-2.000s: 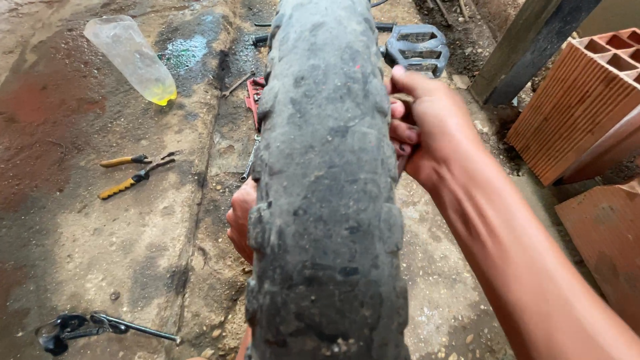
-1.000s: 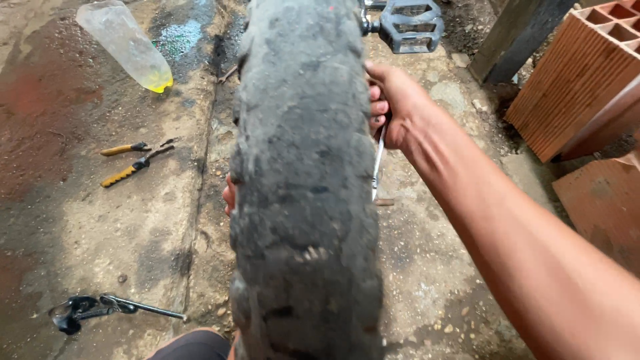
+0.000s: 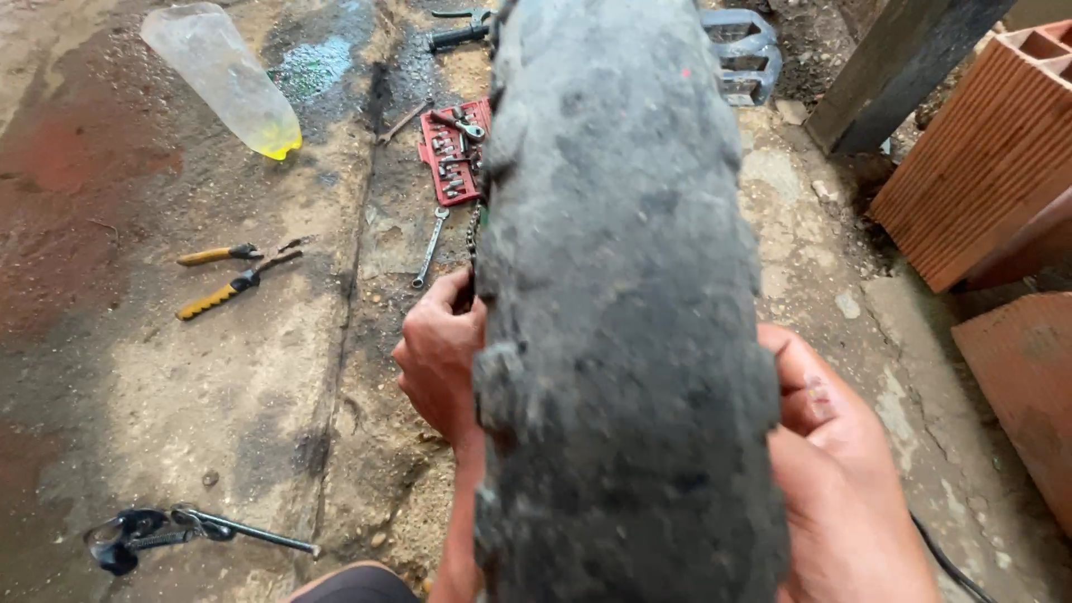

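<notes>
A worn black bicycle tyre (image 3: 624,301) stands upright and close, filling the middle of the head view. On its left side is my left hand (image 3: 440,360), with fingers curled near a bicycle chain (image 3: 472,234); the tyre hides the fingertips, so what they touch cannot be told. My right hand (image 3: 837,469) is at the tyre's lower right side, fingers bent, its fingertips partly behind the rubber. A bicycle pedal (image 3: 741,57) shows beyond the tyre at upper right. Beside the tyre's left edge lie a red socket set (image 3: 452,155) with a ratchet on it and a combination wrench (image 3: 430,249).
Yellow-handled pliers (image 3: 219,295), a plastic bottle (image 3: 226,79) with yellow liquid and a rear derailleur (image 3: 134,536) lie on the concrete floor at left. Hollow clay bricks (image 3: 963,159) and a dark post (image 3: 904,75) stand at right. A black cable (image 3: 946,557) lies lower right.
My right hand has moved down along the tyre's right side, and the thin metal tool seen by it one second ago no longer shows. My left hand shows more on the left side.
</notes>
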